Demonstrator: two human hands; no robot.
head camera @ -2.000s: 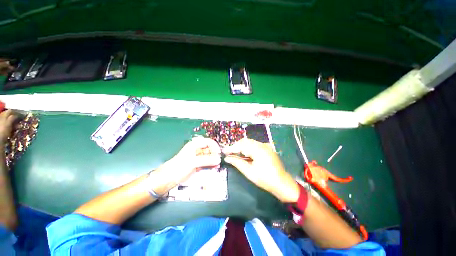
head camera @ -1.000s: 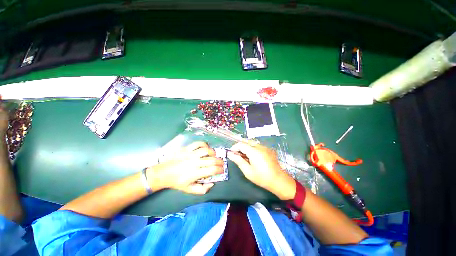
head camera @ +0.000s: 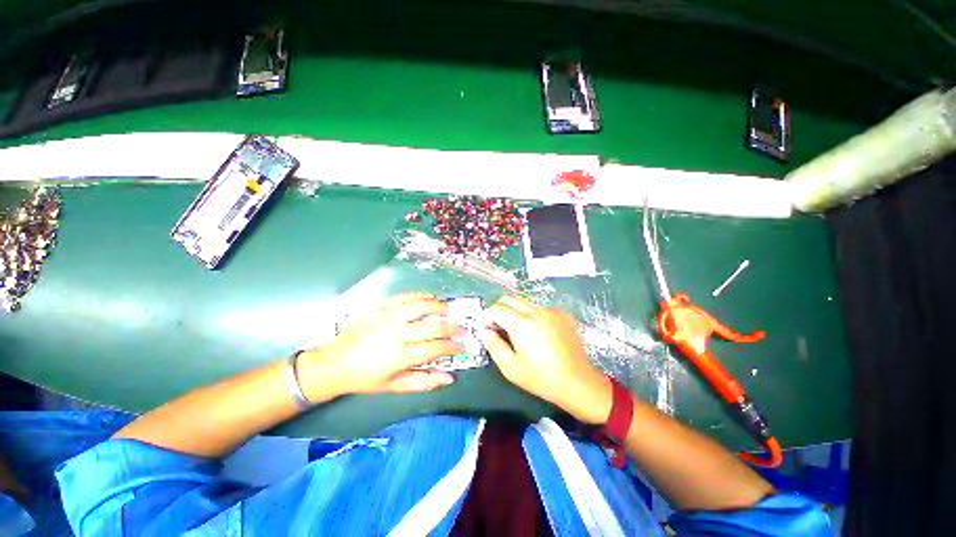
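A silvery-white phone body [head camera: 466, 313] lies flat on the green bench in front of me, mostly covered by my hands. My left hand [head camera: 390, 346] lies over its left part with the fingers spread across it and holds it. My right hand [head camera: 533, 344] is at its right end, fingers bent, thumb and fingertips close together on the edge. Whether a small part is between those fingertips is too small to tell. A pile of small dark red and black parts [head camera: 470, 226] lies just beyond my hands.
A second phone body [head camera: 236, 201] leans over the white strip [head camera: 419, 166]. A card with black square [head camera: 556, 239], clear film [head camera: 618, 338], orange-red blow gun [head camera: 704, 351] and white stick [head camera: 731, 277] lie right. Gold-brown parts [head camera: 26, 246] lie far left. Phones [head camera: 569, 97] are on the belt.
My left hand has settled flat over the phone body, and my right hand has stayed at its right end. The neighbouring arm at the far left has withdrawn from the pile. The view has shifted.
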